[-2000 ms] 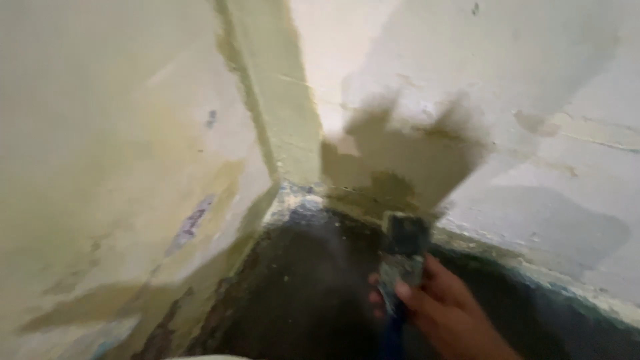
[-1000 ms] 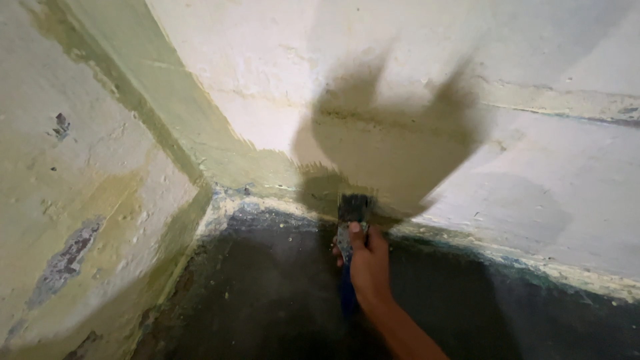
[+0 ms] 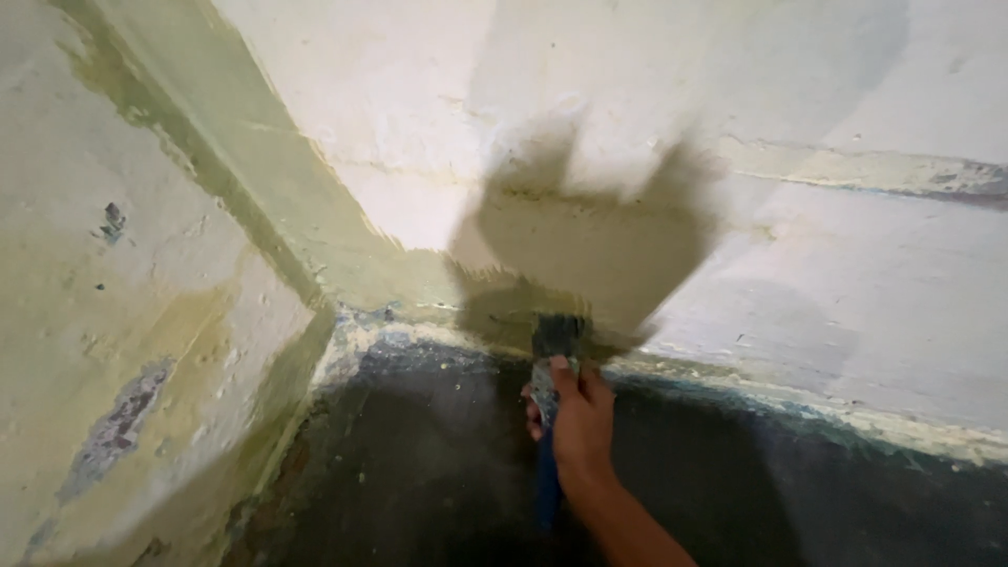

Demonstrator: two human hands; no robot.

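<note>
My right hand (image 3: pixel 581 413) grips a paintbrush (image 3: pixel 545 390) with a blue handle and a paint-spattered ferrule. Its dark bristles touch the bottom of the pale wall (image 3: pixel 409 205), just above the dark floor. A band of yellow-green paint (image 3: pixel 402 276) runs along the foot of this wall and up the corner at the left, with a ragged brushed edge. Shadows of the hand and brush fall on the wall around the bristles. My left hand is out of view.
The left wall (image 3: pixel 157 276) has yellowish patches and chipped spots with grey showing. A dark floor (image 3: pixel 409 472) meets both walls, with pale paint splatter along its edge. A rough ridge (image 3: pixel 866 169) crosses the right wall.
Two seconds ago the brush was off the wall, over the floor edge; its bristles now touch the wall foot. The yellow-green band reaches the bristles. The view has shifted.
</note>
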